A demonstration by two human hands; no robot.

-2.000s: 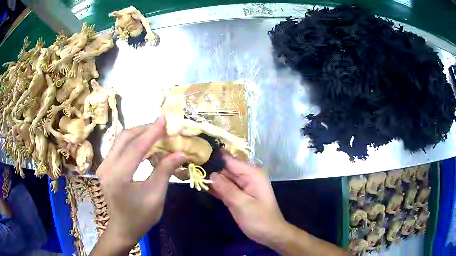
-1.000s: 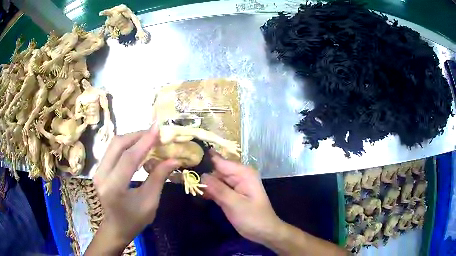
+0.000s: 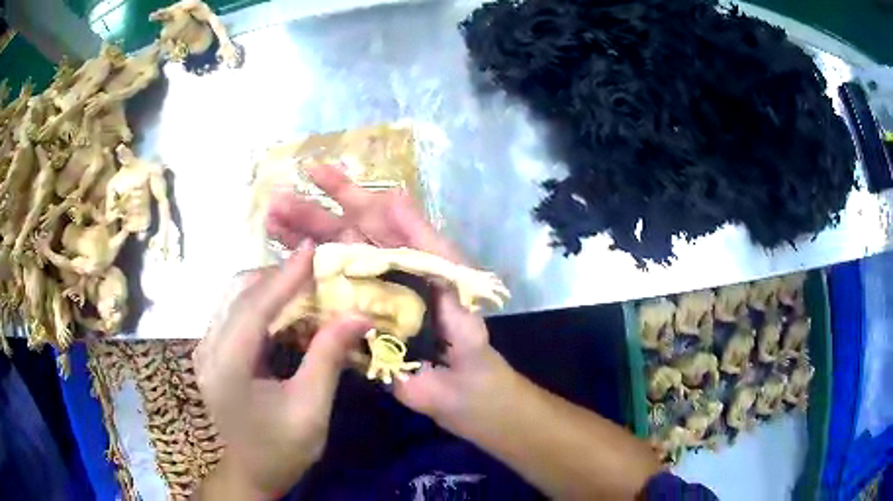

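Note:
My left hand (image 3: 269, 362) holds a tan figure torso (image 3: 367, 294) between thumb and fingers, above the table's near edge. A small yellow coil (image 3: 387, 347) shows by the torso's lower hand. A black ragged ring (image 3: 431, 294) shows behind the torso's right end, partly hidden. My right hand (image 3: 421, 264) is behind and beside the torso, fingers spread over the cardboard pad (image 3: 367, 152) and blurred; whether it grips the ring or torso cannot be told. The hand covers much of the pad, and the glue dish cannot be made out.
A heap of tan torsos (image 3: 73, 186) lies left on the metal table (image 3: 480, 196). One torso (image 3: 191, 31) sits at the far edge. A black heap (image 3: 676, 117) lies right, beside a dark tool (image 3: 866, 132). Below are a torso tray (image 3: 725, 352) and a blue bin (image 3: 88, 401).
My right hand's fingers have opened and moved up-left over the pad. My left hand still holds the torso. The table and heaps have shifted left and up in view.

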